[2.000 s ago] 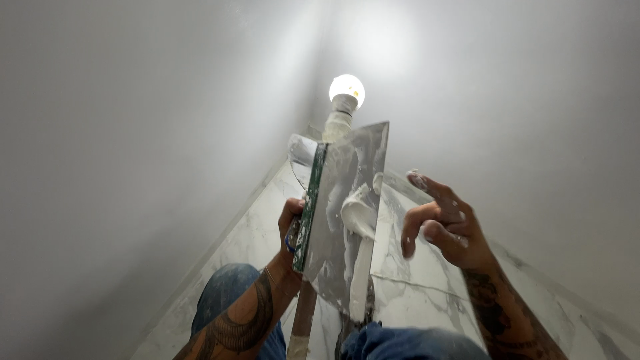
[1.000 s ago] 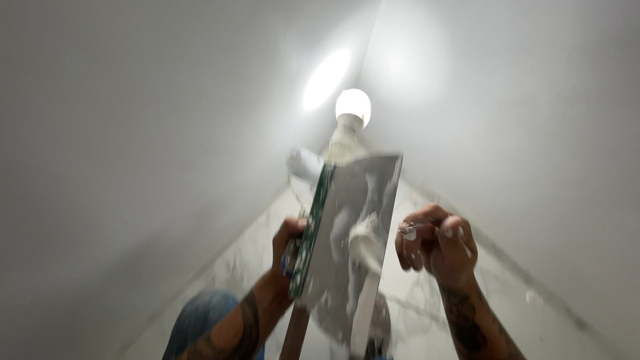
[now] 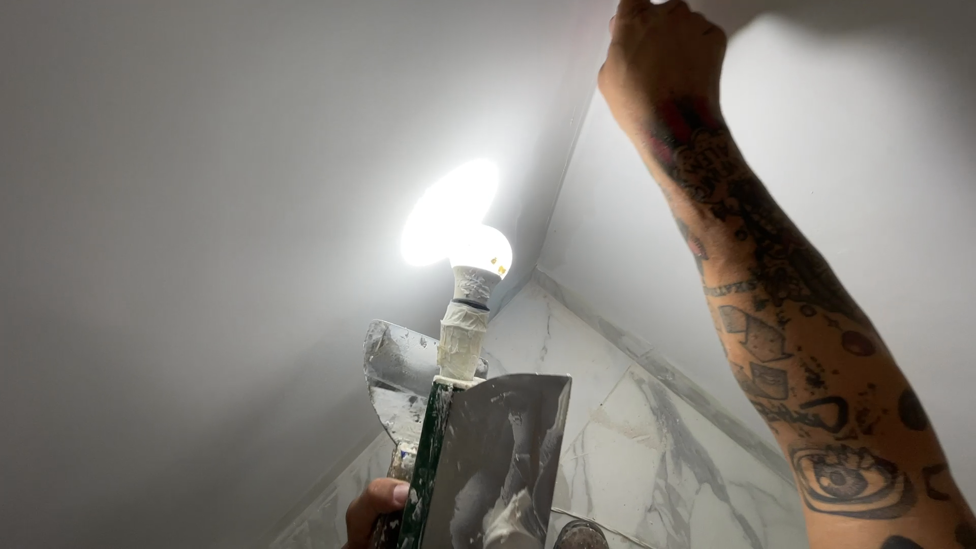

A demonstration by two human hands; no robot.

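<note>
My left hand [image 3: 375,503], low in the view, grips a wide taping knife [image 3: 496,457] with a green back edge and a second, smaller putty knife [image 3: 400,374] behind it. White compound lies smeared on the wide blade, with a thicker lump near its lower edge. A lit bulb [image 3: 482,250] in a taped socket on a stick [image 3: 463,339] stands just above the blades. Raised to the top edge, my right hand [image 3: 667,53] is closed into a fist at the corner between two surfaces; its fingertips, and whatever they may hold, are hidden.
Smooth grey-white surfaces [image 3: 191,191] meet in a corner line near my right hand. Marble-patterned tiles [image 3: 610,427] lie below, with a grey border strip. A dark rounded object [image 3: 581,535] shows at the bottom edge.
My right hand has risen from beside the wide blade to the top of the view, and its fingers have closed. My left hand still holds the knives, now lower in view. The view has shifted.
</note>
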